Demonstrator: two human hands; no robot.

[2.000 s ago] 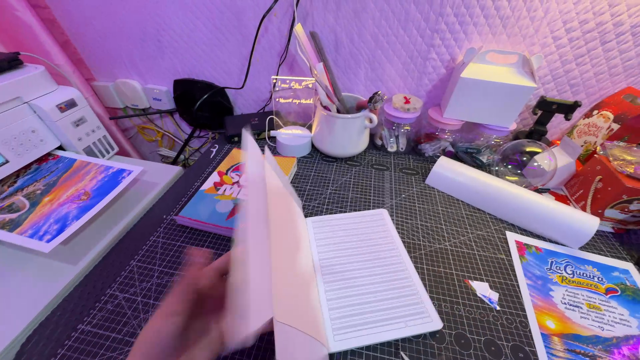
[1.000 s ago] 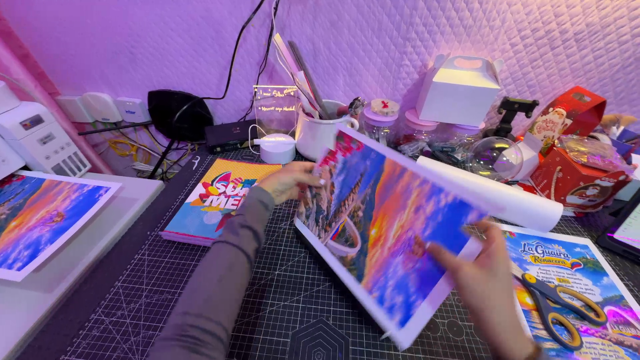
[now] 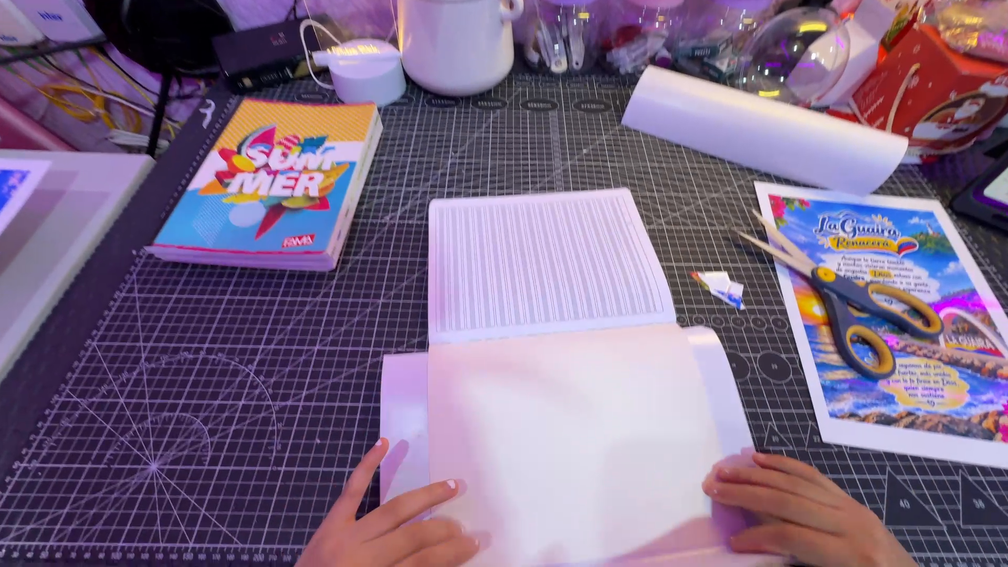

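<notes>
A notebook lies open on the dark cutting mat, turned so that its lined page (image 3: 551,264) is at the far side and its blank inner cover (image 3: 571,441) is nearest me. A larger white sheet (image 3: 405,402) shows beyond both sides of that cover. My left hand (image 3: 398,512) rests at the cover's left edge, fingers spread over the sheet and cover. My right hand (image 3: 795,508) lies on the right edge of the cover and sheet, its fingers close together. Neither hand clearly grips anything. Scissors (image 3: 846,303) with grey and yellow handles lie on a printed sheet (image 3: 866,409) at the right.
A book with a colourful cover (image 3: 268,189) lies at the back left. A rolled white sheet (image 3: 764,130) lies at the back right, near a red box (image 3: 929,94). A paper scrap (image 3: 718,288) is right of the notebook. A white pot (image 3: 457,47) stands behind.
The picture-printed cover my hands held up a second ago is no longer in sight; the notebook now lies open and flat, with lined page and blank inner cover facing up. The view has tilted down.
</notes>
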